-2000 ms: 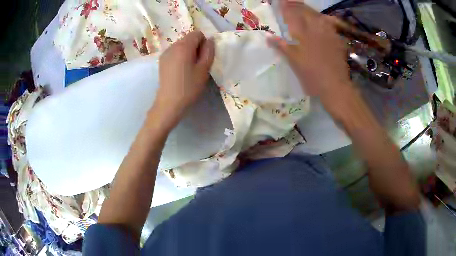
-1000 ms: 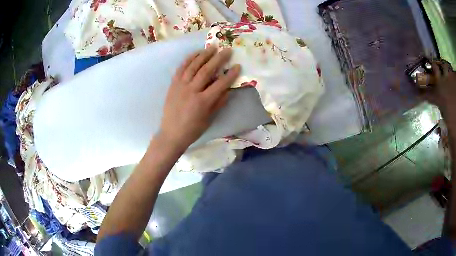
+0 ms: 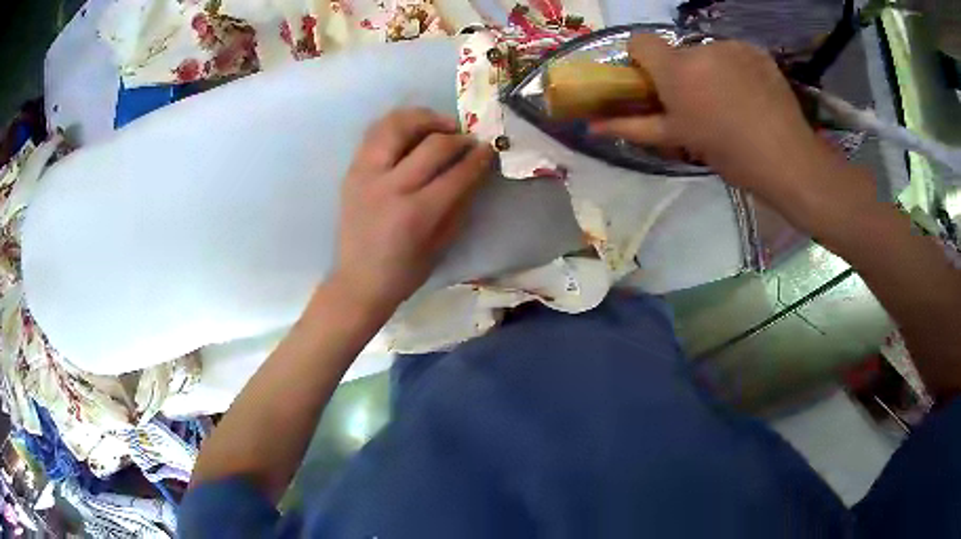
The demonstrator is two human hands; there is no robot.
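The cream floral garment (image 3: 481, 93) lies over the right part of the white padded buck (image 3: 211, 221), its narrow edge with dark buttons facing left. My left hand (image 3: 406, 205) rests on the buck with bent fingers, thumb and fingertips together at the lower corner of that edge, by a button. My right hand (image 3: 727, 116) is closed round the tan handle of the steam iron (image 3: 601, 137). The iron's pointed tip faces left and lies on the garment, just right of the buttoned edge. The iron hides much of the cloth under it.
The white hose (image 3: 885, 132) runs from the iron to the right edge. A dark grey-purple pad (image 3: 748, 226) lies right of the buck. More floral cloth (image 3: 263, 42) lies behind, beside a blue support (image 3: 142, 103). Heaped floral cloth (image 3: 63, 358) and striped items (image 3: 116, 511) are at lower left.
My right hand has come back from the far right with the iron, now over the garment. My left hand's fingers have curled in at the garment edge. The view has shifted slightly.
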